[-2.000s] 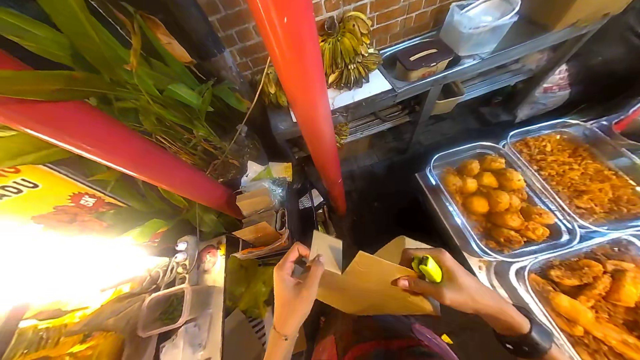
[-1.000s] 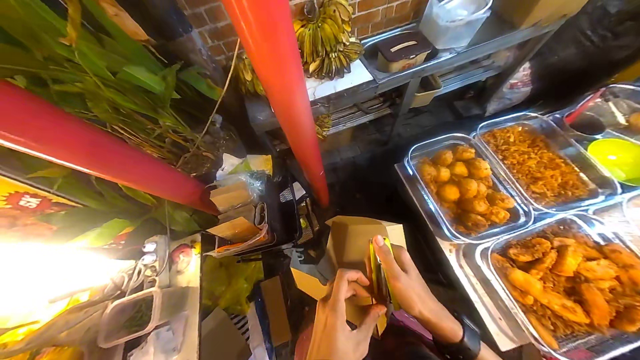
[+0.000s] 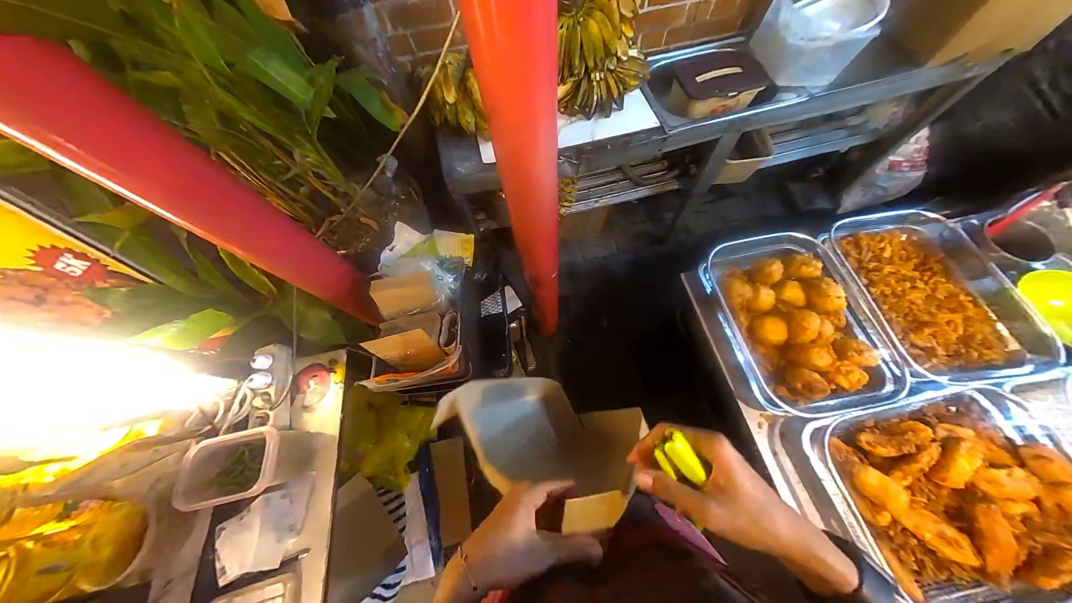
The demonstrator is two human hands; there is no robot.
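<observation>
An unfolded brown cardboard food box (image 3: 599, 444) with a pale inside stands open between my hands, its large lid flap raised at the left. My left hand (image 3: 536, 536) grips the box's near left side, the thumb by a small front flap. At the right corner, my right hand (image 3: 703, 477) pinches the box wall and also keeps a bright yellow-green object (image 3: 680, 457), perhaps a stapler or cutter, in its palm. To the right lie glass trays of fried balls (image 3: 796, 322), shredded orange food (image 3: 925, 301) and fried pieces (image 3: 955, 494).
Red poles (image 3: 523, 167) rise ahead and at the left. A metal shelf (image 3: 712, 126) with banana bunches (image 3: 595, 59) runs along the brick wall. Stacked cardboard pieces (image 3: 406, 318) stand beyond the box. A plastic tub (image 3: 226, 469) sits near a bright lamp at the left.
The flat, partly folded cardboard is now an open box with raised walls. My hands, close together a second ago, have moved apart to its two sides.
</observation>
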